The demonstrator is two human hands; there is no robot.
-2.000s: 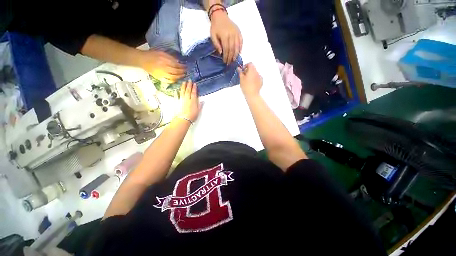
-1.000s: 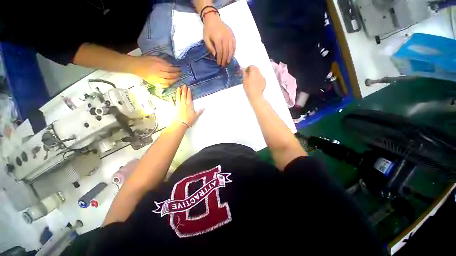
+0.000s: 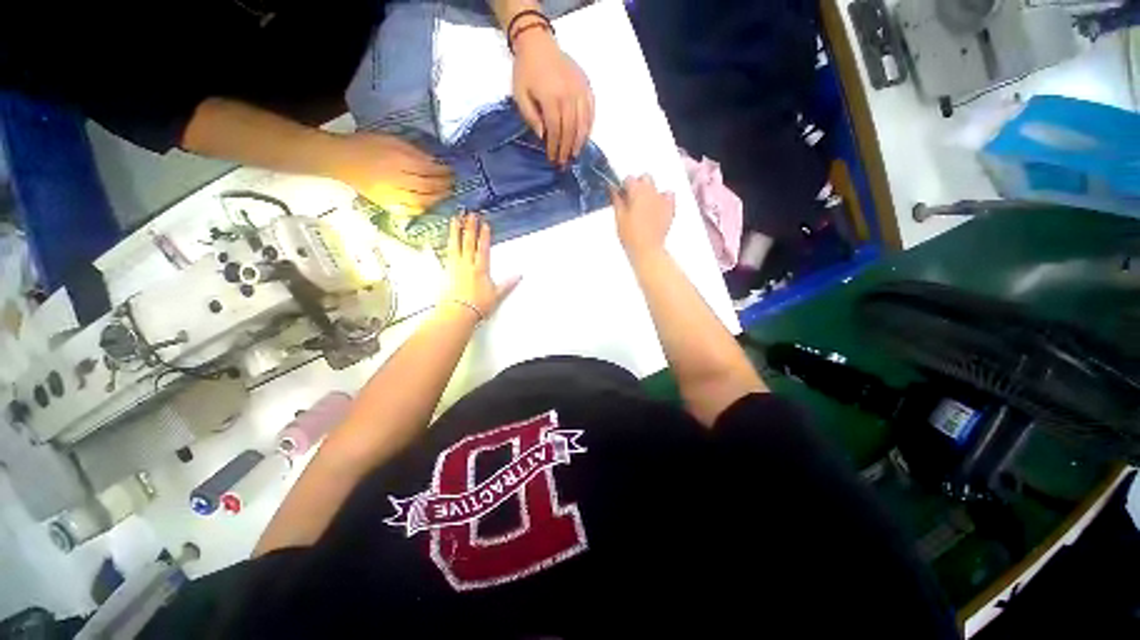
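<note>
The mid-blue denim piece (image 3: 531, 169) lies on the white sewing table, with a white cloth patch (image 3: 475, 78) and paler denim (image 3: 398, 75) behind it. My left hand (image 3: 473, 265) lies flat at its near left edge, fingertips on it, thumb spread. My right hand (image 3: 645, 215) is closed at its right edge; a thin pale rod-like thing shows at the fingertips, too small to tell clearly. Another person's two hands press on the denim, one by the lamp (image 3: 394, 173), one on top (image 3: 554, 103).
The cream sewing machine (image 3: 213, 306), its lamp lit, stands left of the denim. Thread spools (image 3: 228, 483) lie below it. Pink cloth (image 3: 713, 210) lies in a blue-edged bin (image 3: 806, 291) at the right. A black fan (image 3: 1000, 356) stands on the green floor. A light-blue packet (image 3: 1063, 150) lies upper right.
My right hand has turned and opened out slightly at the denim's right edge, and the thin thing shows more. My left hand and the other person's hands have hardly moved.
</note>
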